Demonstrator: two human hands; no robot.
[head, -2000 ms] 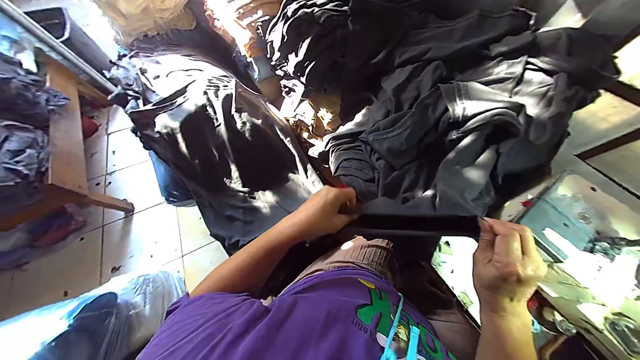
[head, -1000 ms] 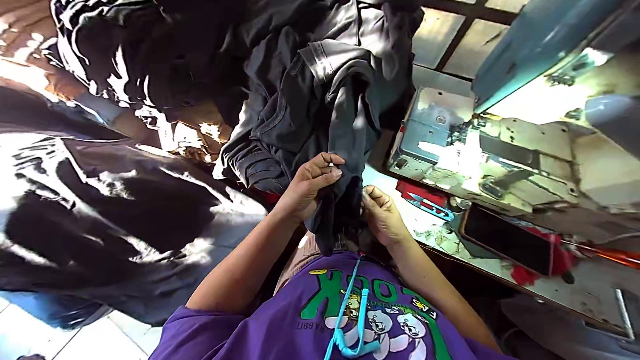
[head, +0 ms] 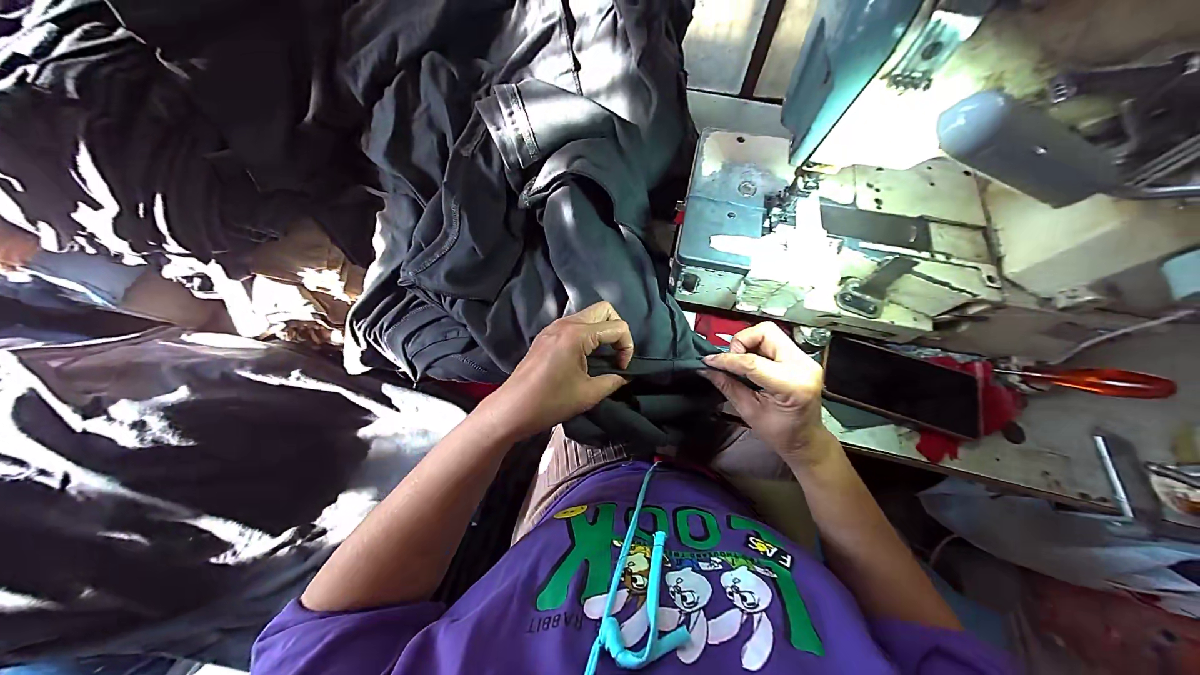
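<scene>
A dark grey garment point(head: 600, 225) with stitched seams lies heaped in front of me, and its near edge comes down to my lap. My left hand point(head: 572, 366) pinches that edge between thumb and fingers. A short way to its right, my right hand point(head: 769, 380) grips the same edge with thumb and fingertips, so a short stretch of seam runs between the two hands. Folds of cloth hang below it over my lap. To the right of the heap stands an industrial sewing machine point(head: 731, 211), its needle area brightly lit.
A dark phone-like slab point(head: 900, 384) lies on red cloth at the machine table's near edge, beside a screwdriver with an orange handle point(head: 1106, 381). More dark cloth point(head: 187, 450) is piled on the left. Part of another person's arm point(head: 169, 300) shows between the piles.
The view has swung toward the sewing machine. My hands, wide apart on a dark band two seconds ago, are now close together on the garment's edge.
</scene>
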